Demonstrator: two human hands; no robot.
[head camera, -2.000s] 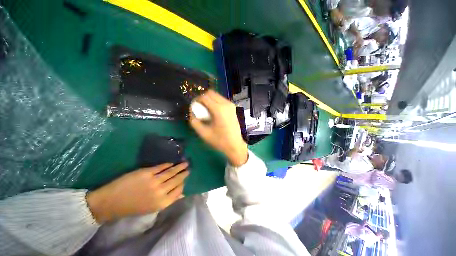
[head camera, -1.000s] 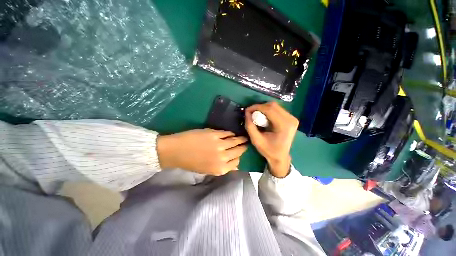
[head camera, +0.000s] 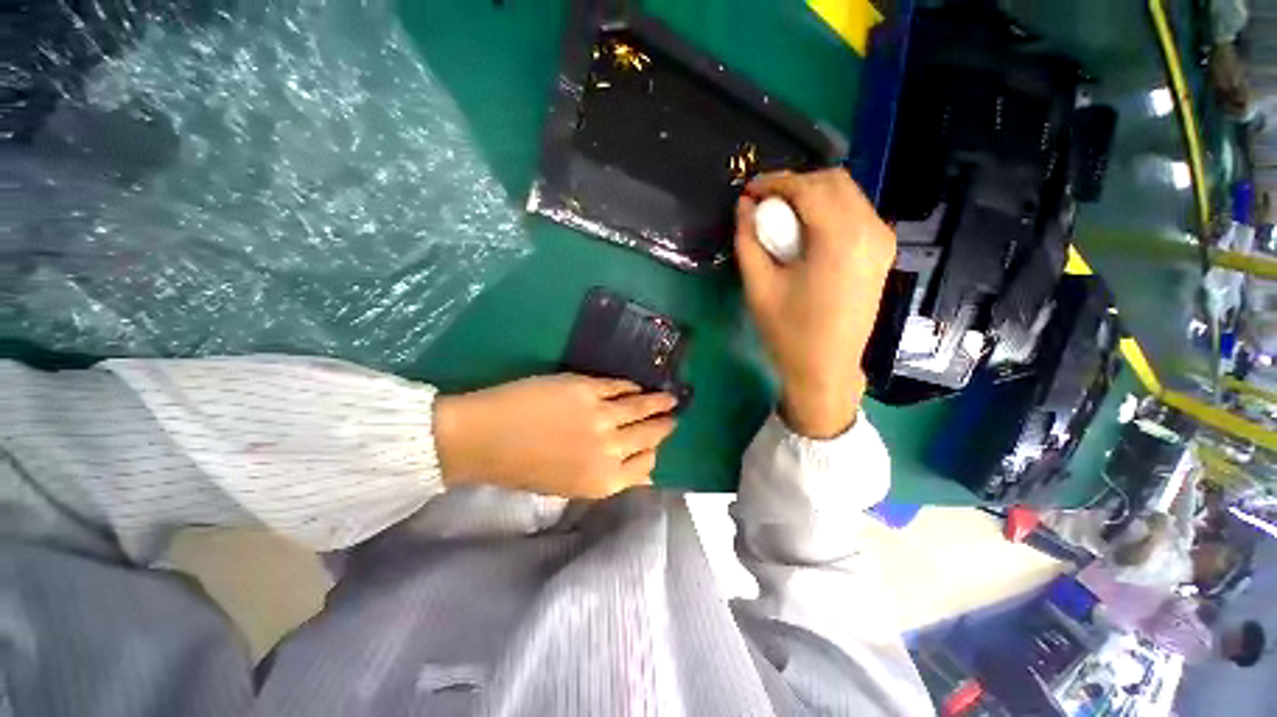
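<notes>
A black phone housing (head camera: 616, 338) lies flat on the green bench. My left hand (head camera: 560, 432) rests with spread fingers on its near edge. My right hand (head camera: 824, 275) is closed around a white-handled tool (head camera: 777, 228); its rounded white end shows and its tip is hidden by the hand. The hand is over the right part of the black shallow tray (head camera: 651, 175). Tiny gold-coloured parts (head camera: 623, 56) lie at the tray's far left, and more lie beside my right fingertips. Whether the tool holds a part cannot be seen.
A large crinkled clear plastic bag (head camera: 280, 182) covers the left. A blue-edged bin (head camera: 875, 105) heaped with black housings stands right of the tray, with another bin (head camera: 1043, 399) beyond it. Yellow lines mark the bench. Other workers show blurred at the far right.
My right hand with the tool has moved from the bench up to the housing, then back to the tray's right side. My left hand has stayed on the housing since the view shifted.
</notes>
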